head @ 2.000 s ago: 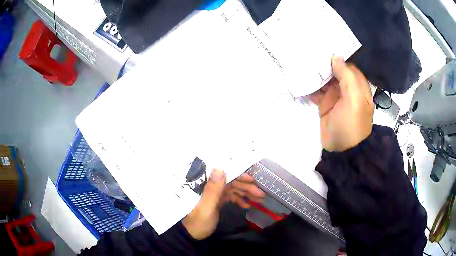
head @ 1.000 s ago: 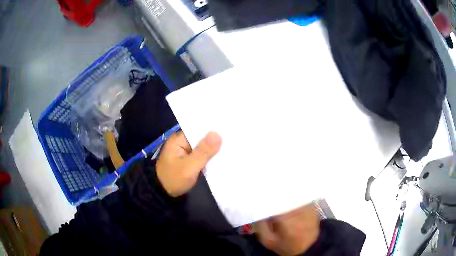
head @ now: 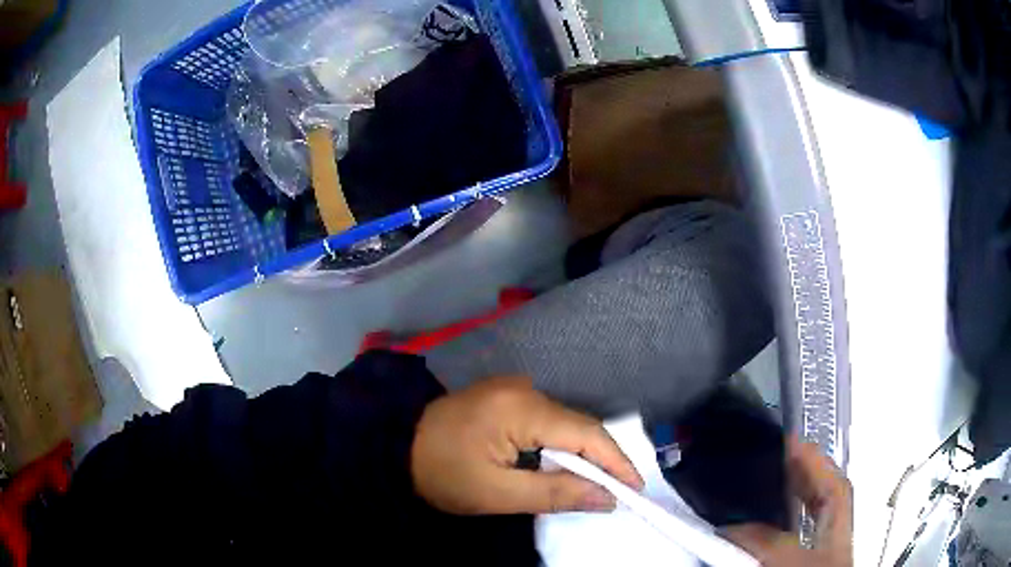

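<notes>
A white paper sheet (head: 593, 537), now folded or bent, is low in the picture over the wearer's lap. My left hand (head: 504, 449) grips its upper left edge between thumb and fingers. My right hand (head: 815, 515) is at the lower right, blurred and partly cut off by the bottom edge. Its fingers are at the right end of the paper, beside the table edge; whether they grip it cannot be told.
A blue plastic basket (head: 416, 213) with clear bags and dark cloth stands on the floor at upper left. White sheet material (head: 111, 222) lies beside it. The white table (head: 887, 222) with measuring tape (head: 815, 321) and dark cloth (head: 981, 222) is at right.
The view has swung left and down towards the floor and lap. The paper, earlier held flat and open over the table edge, is now folded and lower. The left hand still holds it.
</notes>
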